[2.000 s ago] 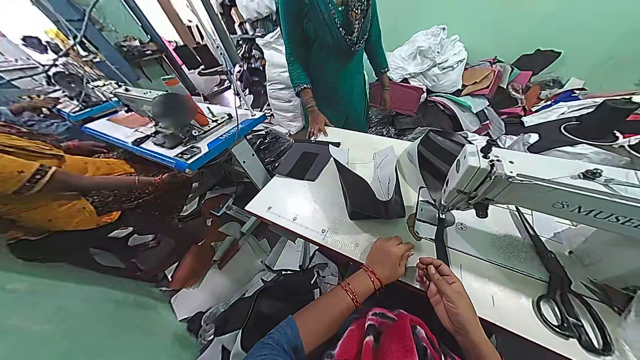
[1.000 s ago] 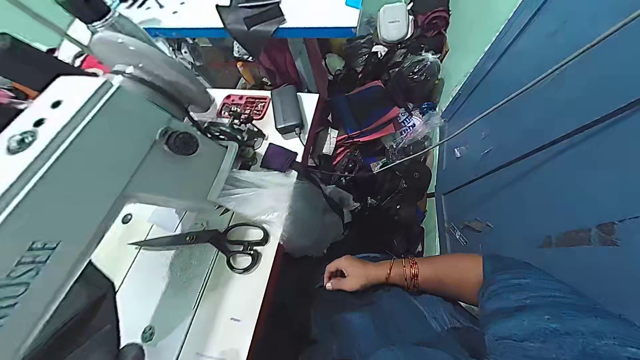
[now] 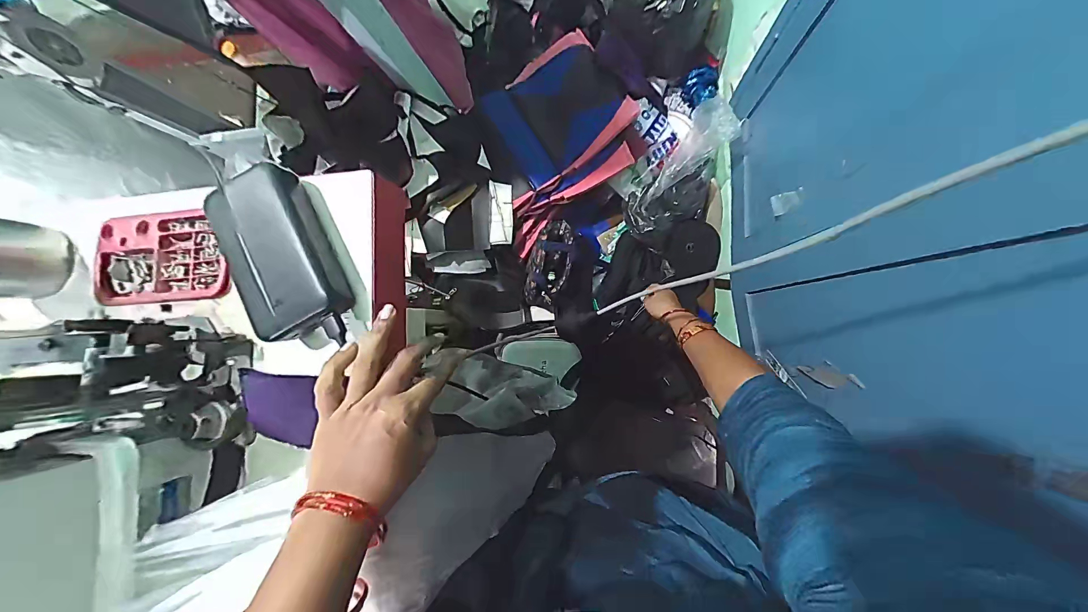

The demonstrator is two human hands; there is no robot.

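My left hand [image 3: 378,416] is spread, palm down, over the table's corner, close to the purple cloth piece [image 3: 279,406] and the dark grey box-shaped unit [image 3: 279,252]. It holds nothing. My right hand [image 3: 661,301] reaches down on the right among black bags [image 3: 676,255], near the pale cable [image 3: 816,234]; its fingers are largely hidden, so whether it grips anything cannot be told. A pink tray of small metal parts [image 3: 161,257] lies on the white tabletop [image 3: 344,204]. Part of the sewing machine [image 3: 127,408] shows at the left.
Blue and pink folded material [image 3: 552,119] and a clear plastic bag [image 3: 680,170] are heaped beyond my right hand. A blue metal cabinet [image 3: 918,340] stands along the right side. The pale cable slants across from it. Translucent plastic sheeting [image 3: 476,501] hangs below the table's corner.
The view has swung toward the table's end and the floor heap. My right hand, earlier on my lap, now reaches forward into the black bags. My left hand has come over the table's corner.
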